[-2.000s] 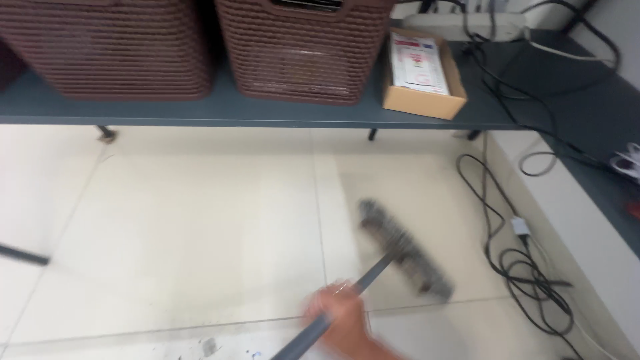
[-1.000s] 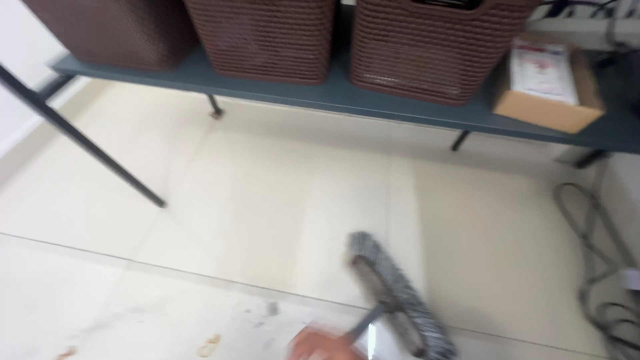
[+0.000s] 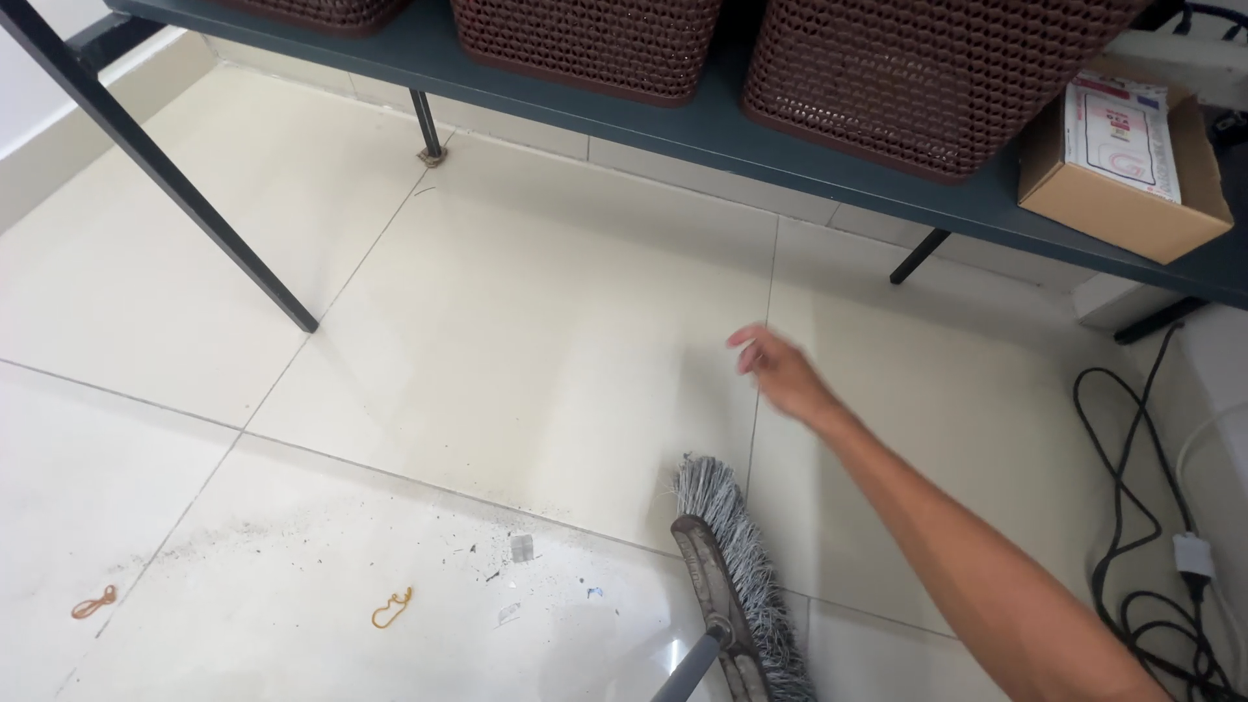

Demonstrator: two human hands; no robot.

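My right hand (image 3: 775, 370) reaches in from the lower right over the tiled floor, off the broom, with nothing in it and its fingers partly curled. Below it lies the push broom's head (image 3: 736, 595), grey bristles on a dark worn block, tilted on the floor. Its grey handle (image 3: 690, 668) runs out at the bottom edge; what holds it is hidden. My left hand is out of view. Left of the broom are dust, paper scraps (image 3: 523, 548), a yellow rubber band (image 3: 392, 607) and an orange-brown rubber band (image 3: 94, 603).
A dark blue-grey shelf (image 3: 585, 117) crosses the top, bearing brown woven baskets (image 3: 907, 88) and an open cardboard box (image 3: 1121, 210). A slanted black metal leg (image 3: 205, 214) meets the floor at left. Black cables (image 3: 1121, 546) lie coiled by the right wall.
My right hand was on the broom handle in both earlier frames; now it is off it, farther up and right. The view has shifted left since two seconds ago.
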